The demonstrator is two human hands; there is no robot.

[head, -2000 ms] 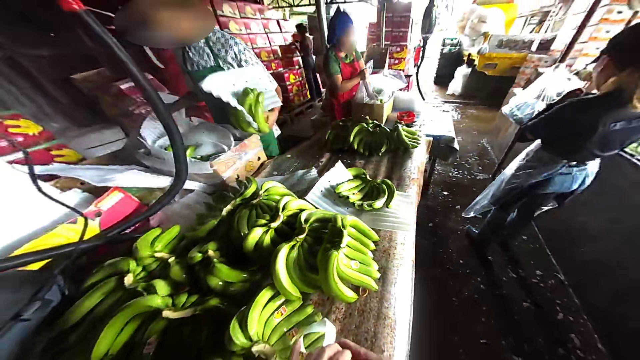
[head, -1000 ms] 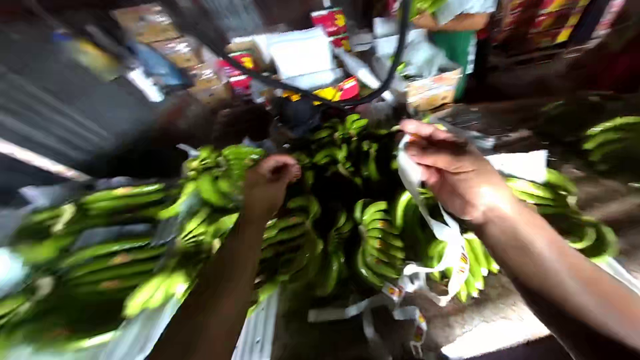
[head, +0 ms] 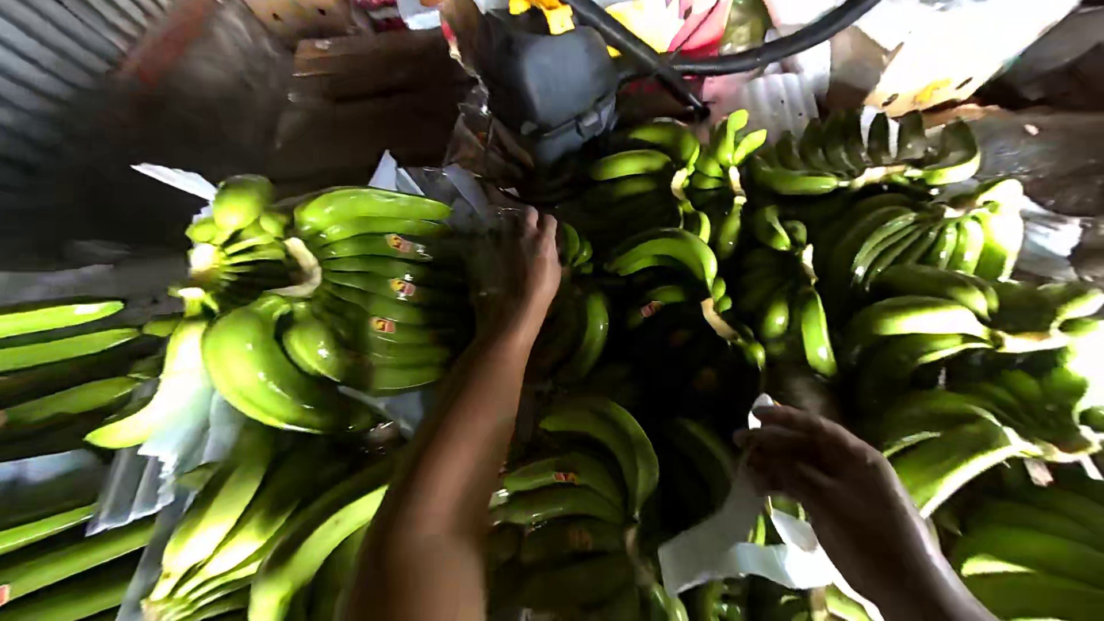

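Observation:
Green banana hands lie all around. My left hand (head: 528, 259) reaches to the right edge of a banana hand (head: 384, 289) that bears small stickers on several fruits; whether it touches the fruit is unclear, as blur hides the fingertips. My right hand (head: 806, 453), lower right, pinches a white strip (head: 737, 535) that hangs down and curls below it. Beneath and between my hands are more bananas (head: 578, 483), some stickered. Another bunch with its cut crown showing (head: 673, 259) lies beyond, right of my left hand.
A black hose (head: 776, 53) crosses the top. Near it stands a dark grey plastic object (head: 565, 82). More banana hands (head: 931, 319) fill the right side. Others (head: 65, 388) lie on the left, with white liner sheets (head: 129, 492) among them. Corrugated metal (head: 69, 60) is at upper left.
The view has turned strongly since the earliest frame and moved closer to the bananas since one second ago. The white strip stays in my right hand.

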